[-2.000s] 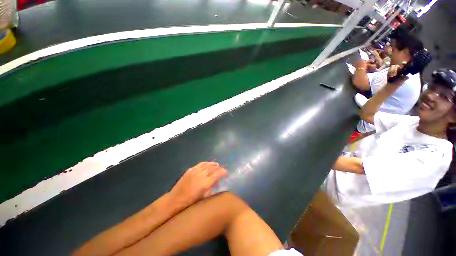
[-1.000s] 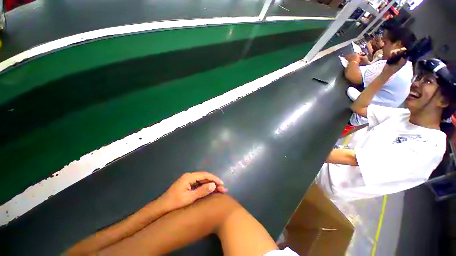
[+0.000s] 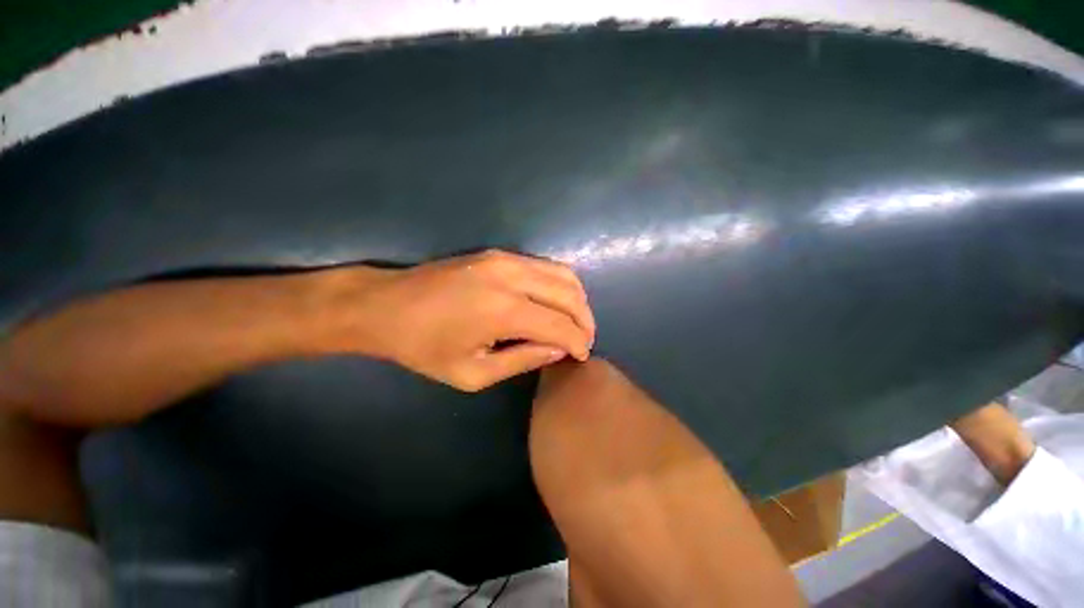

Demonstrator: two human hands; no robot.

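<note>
My left hand (image 3: 505, 318) is bare and rests over the dark green-grey bench top (image 3: 761, 297). Its fingers are curled together and the thumb tip meets them, with a small dark gap between. Nothing shows in it. Its fingertips touch or lie right beside the elbow of my bare right arm (image 3: 642, 475), which comes in from the bottom edge. My right hand is not in view. No phone part shows on the bench.
The chipped white rail (image 3: 476, 24) curves along the top, with green belt at the top corners. At lower right are a brown cardboard box (image 3: 808, 518) and another person's forearm (image 3: 993, 439) and white clothing (image 3: 1046, 511). Glare lies on the bench.
The view has tilted down and come closer to my arms. The right forearm no longer lies alongside the left one. The neighbours' heads and most of the belt have left the picture.
</note>
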